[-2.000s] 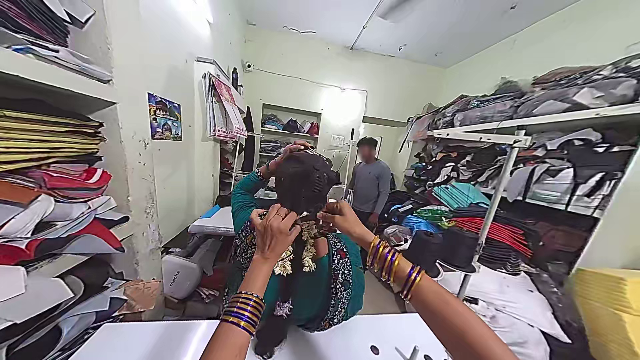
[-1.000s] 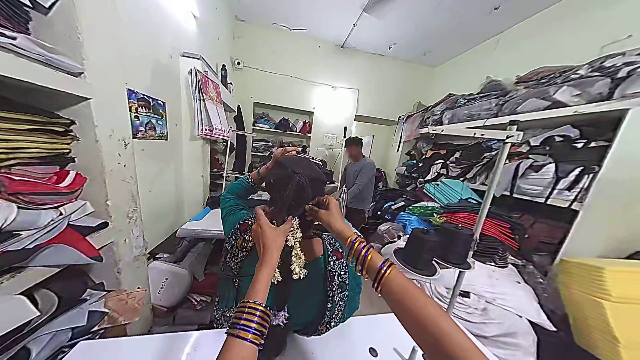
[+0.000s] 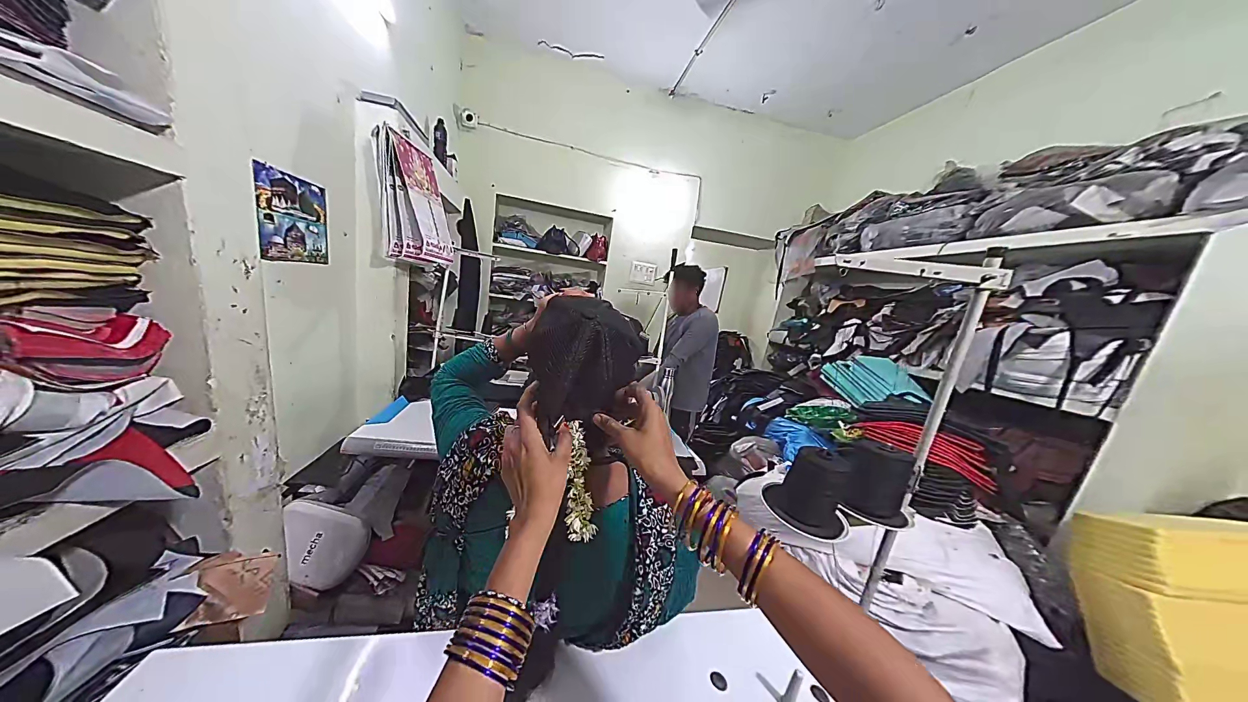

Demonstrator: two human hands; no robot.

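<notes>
A person in a teal top with a patterned scarf (image 3: pixel 658 556) sits with their back to me, one of their own hands raised to the head. On the back of their head is a black mesh cap or net (image 3: pixel 585 341) over dark hair. My left hand (image 3: pixel 536 458) touches the hair at the lower left of the head, beside a hanging string of white flowers (image 3: pixel 579 487). At the lower right of the head, my right hand (image 3: pixel 634 424) has bent fingers against the hair. Whether either hand grips anything cannot be told.
A white tabletop (image 3: pixel 390 668) lies between me and the seated person. A metal stand (image 3: pixel 926 429) and black thread cones (image 3: pixel 809 487) are at right. Another person (image 3: pixel 690 341) stands behind. Fabric stacks (image 3: pixel 73 253) fill the left shelves; yellow sheets (image 3: pixel 1150 585) are piled at far right.
My hands remain at the back of the seated person's head, with fingers shifted. The flower string, held higher and doubled between my hands two seconds ago, hangs down. The view has shifted slightly.
</notes>
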